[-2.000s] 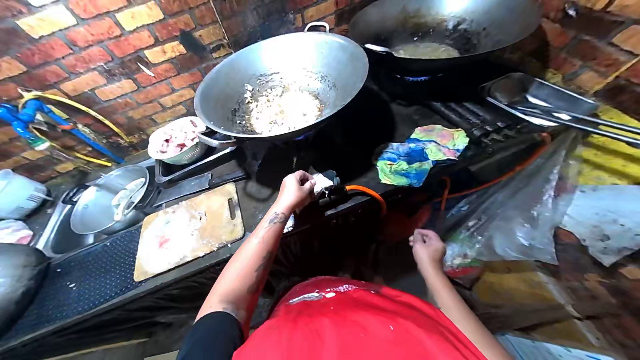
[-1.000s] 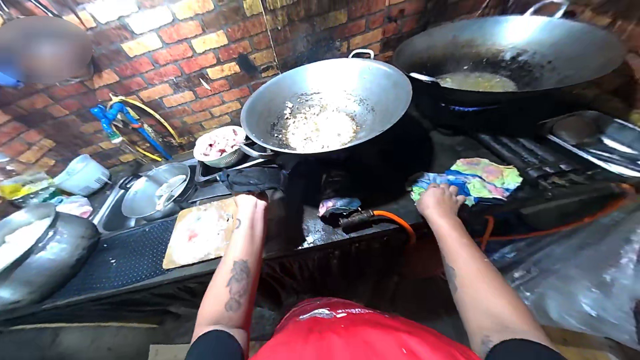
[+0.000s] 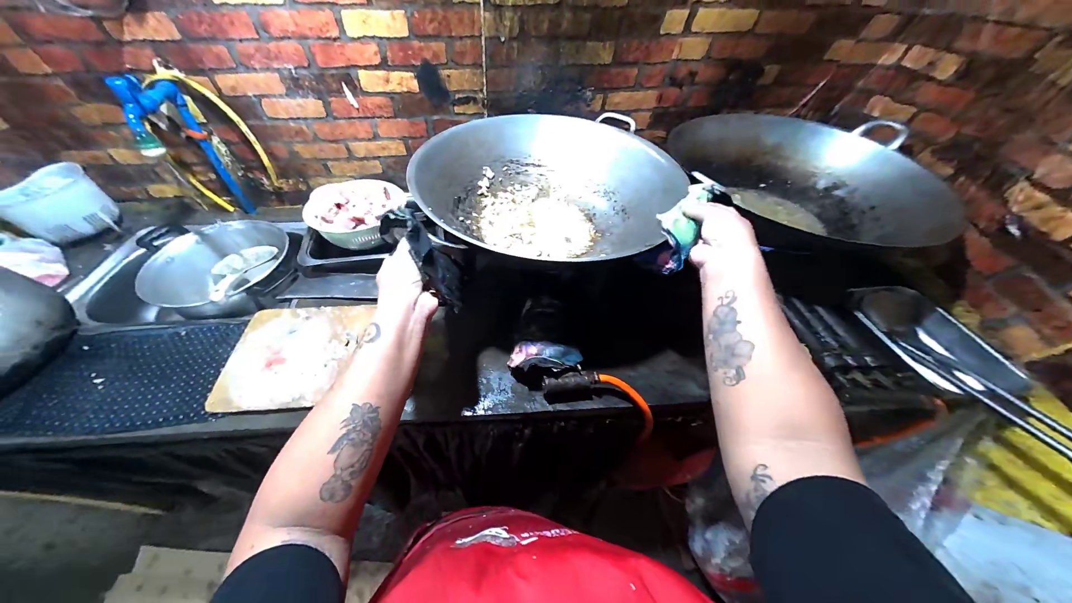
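A large metal wok [image 3: 620,180] with pale chopped food [image 3: 536,219] in it stands between my hands. My left hand [image 3: 404,280] is closed on a black cloth [image 3: 437,270] beside the wok's left handle, which the cloth partly hides. In my right hand [image 3: 722,230] is a colorful cloth [image 3: 680,233], bunched against the wok's right edge; the handle there is mostly covered. Below the wok, near the counter's front, lies a burner fitting [image 3: 571,383] with an orange hose [image 3: 630,398].
A second wok [image 3: 879,184] with liquid sits at right, close to my right hand. At left are a colander of raw meat [image 3: 356,213], a cutting board [image 3: 289,360] and a sink with a metal pan [image 3: 172,272]. Long-handled utensils [image 3: 980,373] lie far right. A brick wall [image 3: 293,109] stands behind.
My right hand has lifted the colorful cloth from the counter to the wok's right edge. My left hand has moved from near the cutting board to the wok's left side with a black cloth.
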